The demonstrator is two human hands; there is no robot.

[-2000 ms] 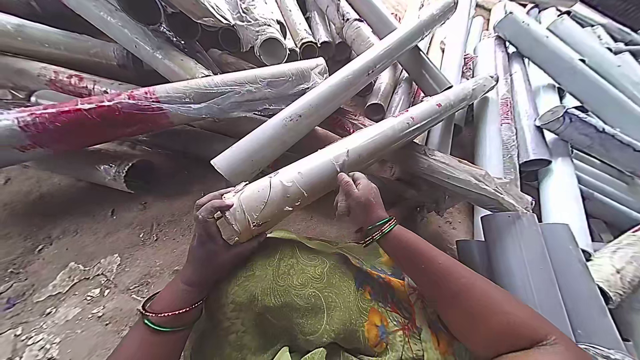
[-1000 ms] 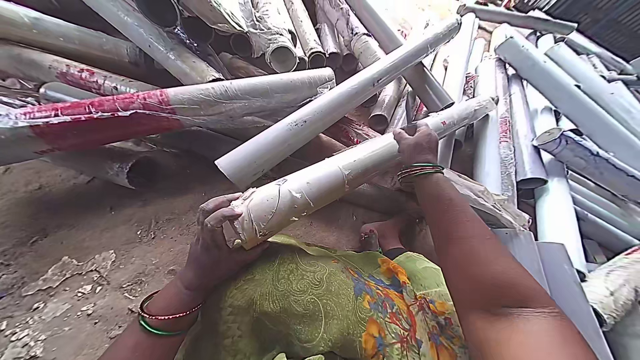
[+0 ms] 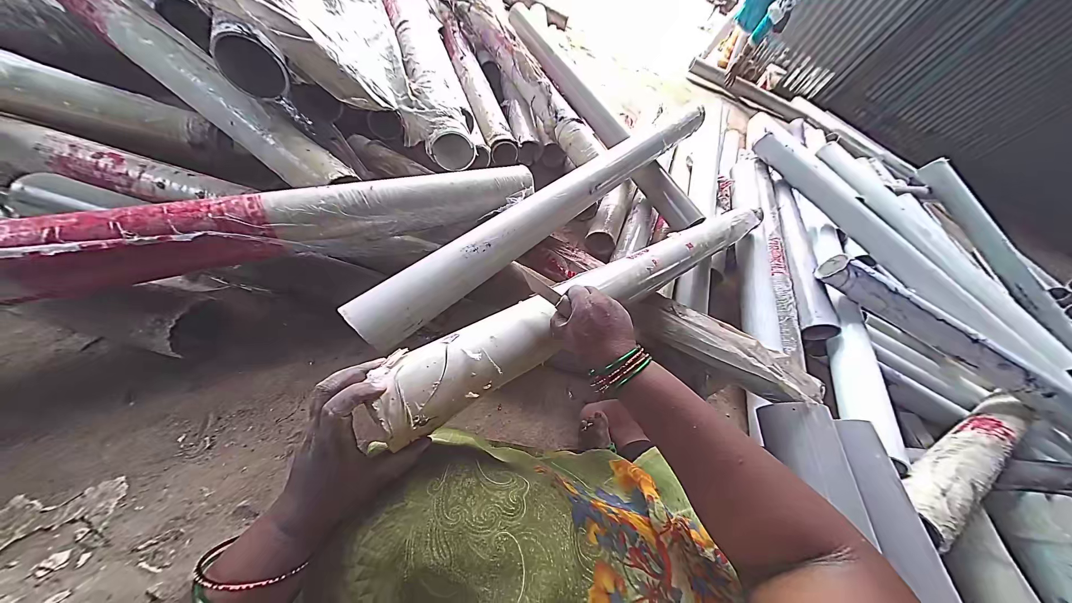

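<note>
A whitish plastic pipe with a torn, peeling covering lies slantwise before me, its near end over my lap. My left hand grips that near end, thumb below and fingers on the rim. My right hand is closed around a thin flat blade, which sticks out beyond the fist toward the upper left; its handle is hidden. The fist rests on the middle of the pipe. Just above, a bare pale pipe lies at a slant, close to the held one.
Piled pipes, some in plastic film, fill the back left. One red-and-white wrapped pipe juts in from the left. More grey pipes are heaped at right, below a corrugated metal sheet. Scraps of covering lie on the dirt floor.
My right hand moved up along the pipe between the two earlier frames, and now is back nearer its middle. My left hand stays at the near end. The view has shifted somewhat.
</note>
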